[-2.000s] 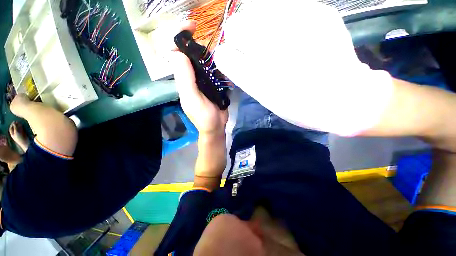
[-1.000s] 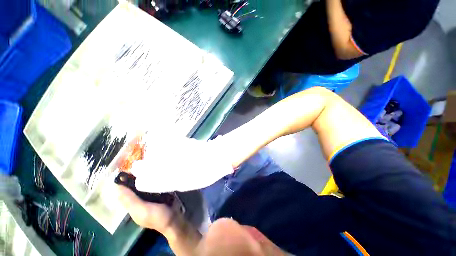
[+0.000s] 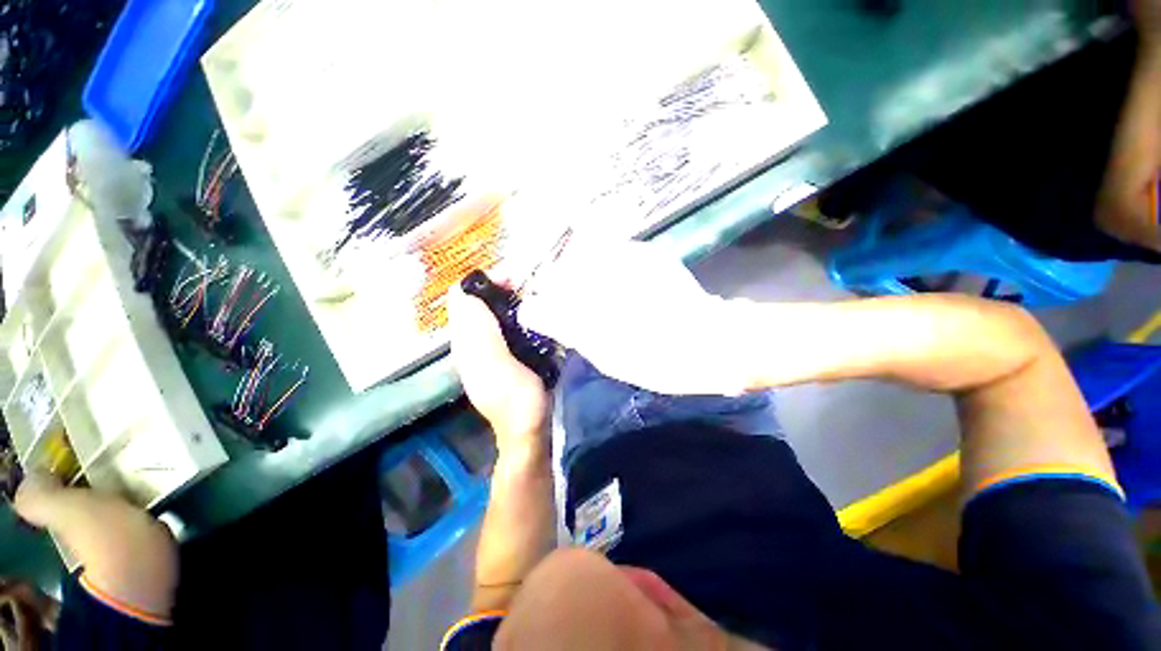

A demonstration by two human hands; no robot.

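Note:
A black connector housing (image 3: 520, 333) slants up from my bare left hand (image 3: 499, 382), which grips it along its left side. Its end tab with a round hole points at the tray. My right hand (image 3: 624, 305) is gloved and overexposed into a white shape against the housing's right side; its fingers cannot be made out. Thin reddish and dark wires (image 3: 550, 261) show by its upper left edge. Orange wires (image 3: 461, 261) lie in the cream tray (image 3: 341, 333) just beyond the housing, with black wires (image 3: 401, 185) behind them and pale wires (image 3: 681, 140) to the right.
Part-wired connectors (image 3: 236, 324) lie on the green bench between the trays. A neighbour's divided tray (image 3: 121, 369) and bare arm (image 3: 108, 541) are at left. A blue bin (image 3: 147, 70) is at upper left. Blue stools (image 3: 439, 502) stand below the bench. Another person's arm (image 3: 1133, 165) is at right.
The view has swung about, bringing the left neighbour back into sight. The housing stays in my left hand; more of it shows beside the glove than one second ago.

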